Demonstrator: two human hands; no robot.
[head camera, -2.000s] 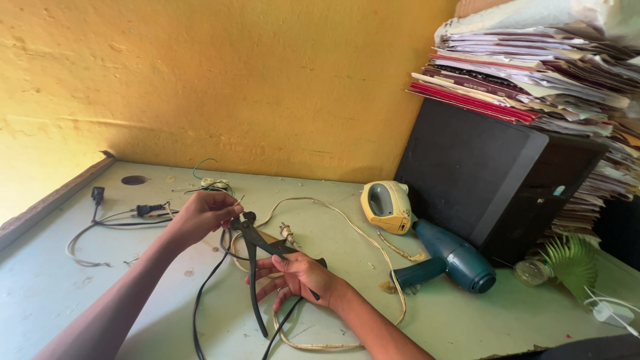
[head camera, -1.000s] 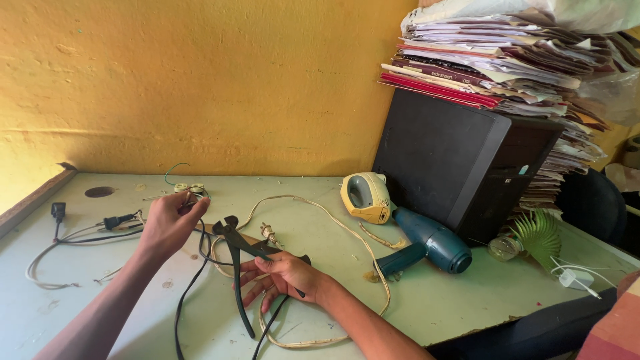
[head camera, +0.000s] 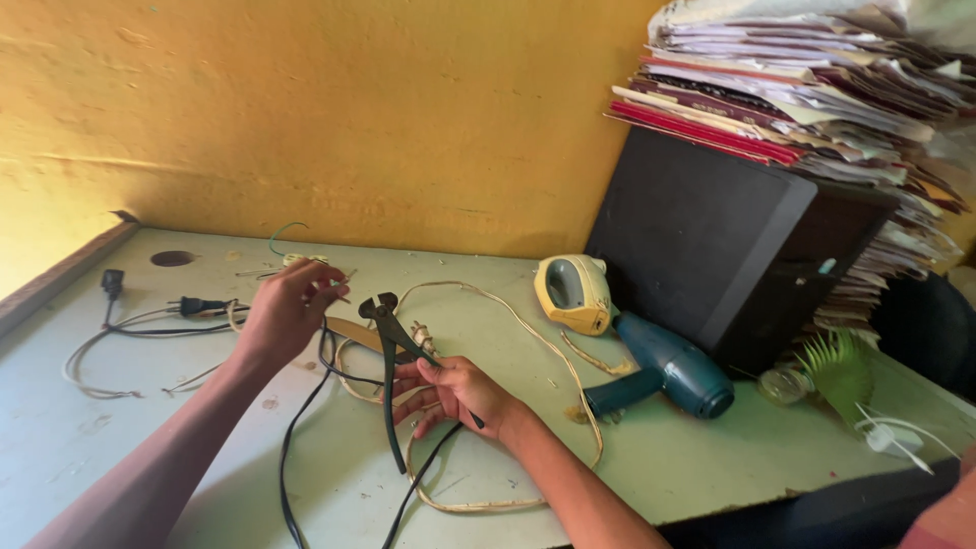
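My left hand (head camera: 293, 305) pinches the stripped end of a thin cord between thumb and fingertips, above the left middle of the table. To its right, my right hand (head camera: 450, 389) holds black end-cutting pincers (head camera: 390, 335), one handle against the palm and the other hanging free, with the jaws pointing up and parted from the cord. Behind the pincers lie a cream plug (head camera: 422, 338) and a flat brown piece (head camera: 354, 333), partly hidden. A black cord (head camera: 293, 427) runs down the table, and a cream cord (head camera: 518, 309) loops around to the right.
A yellow appliance part (head camera: 573, 293) and a blue hair dryer (head camera: 671, 366) lie beside a black computer case (head camera: 686, 236) under stacked papers (head camera: 770, 84). A black two-pin plug (head camera: 200, 306) with cords lies left. A green fan-shaped piece (head camera: 842, 374) and white adapter (head camera: 894, 440) are at right.
My left hand has drawn away from the pincers' jaws, to the left. My right hand keeps hold of the pincers. The view has shifted somewhat.
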